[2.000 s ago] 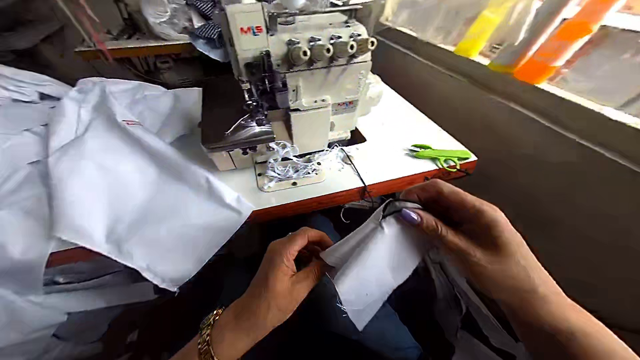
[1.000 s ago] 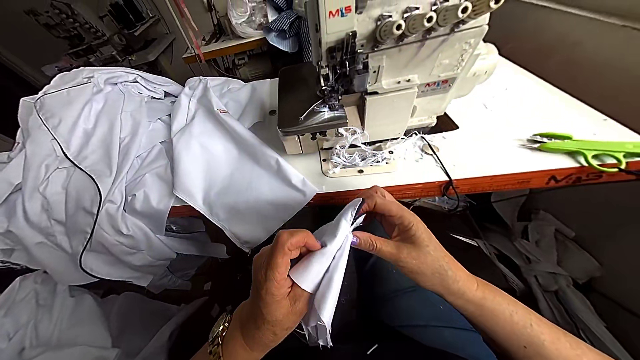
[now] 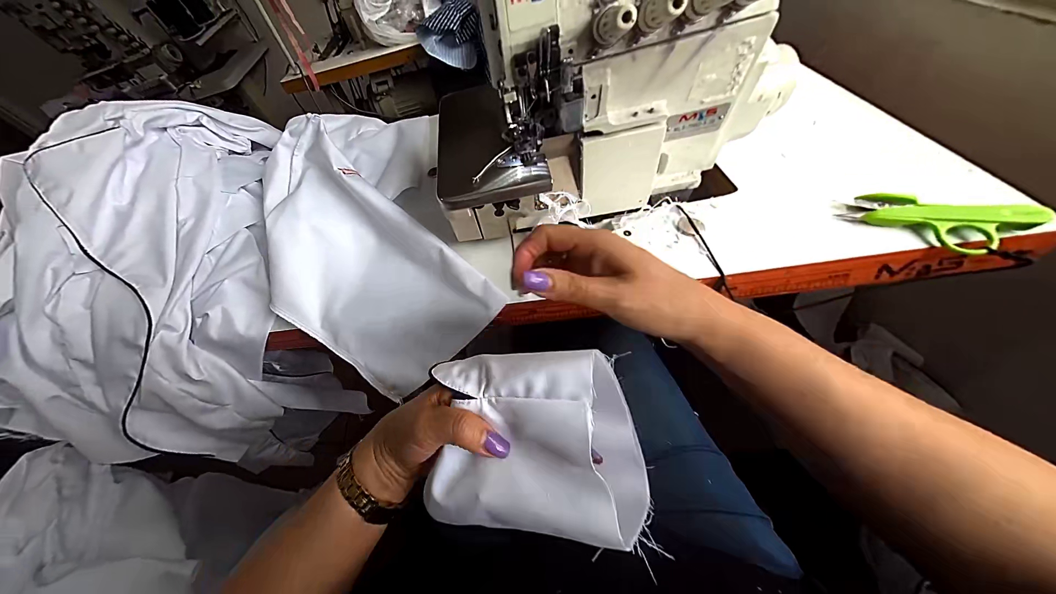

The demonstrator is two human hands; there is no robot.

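My left hand [image 3: 437,437] grips a small white fabric tube [image 3: 528,462] above my lap, thumb on top and the other fingers hidden in or behind it. The piece has dark piping at its upper left end and frayed threads at its right end. My right hand [image 3: 577,268] is raised above the table edge, fingers curled, thumb near the forefinger; whether a thread is pinched there cannot be told. Just behind it stands a white overlock sewing machine [image 3: 623,165], with white thread scraps [image 3: 660,231] near its base.
Green thread snips [image 3: 949,216] lie on the white table [image 3: 833,157] at the right. White garments [image 3: 198,272], one with dark piping, are heaped at the left, and a white panel [image 3: 363,264] hangs over the red table edge. More white cloth [image 3: 91,528] lies lower left.
My right hand has come off the white piece and moved up towards the machine. In my left hand the piece, folded and bunched a second ago, now lies spread with its frayed end to the right.
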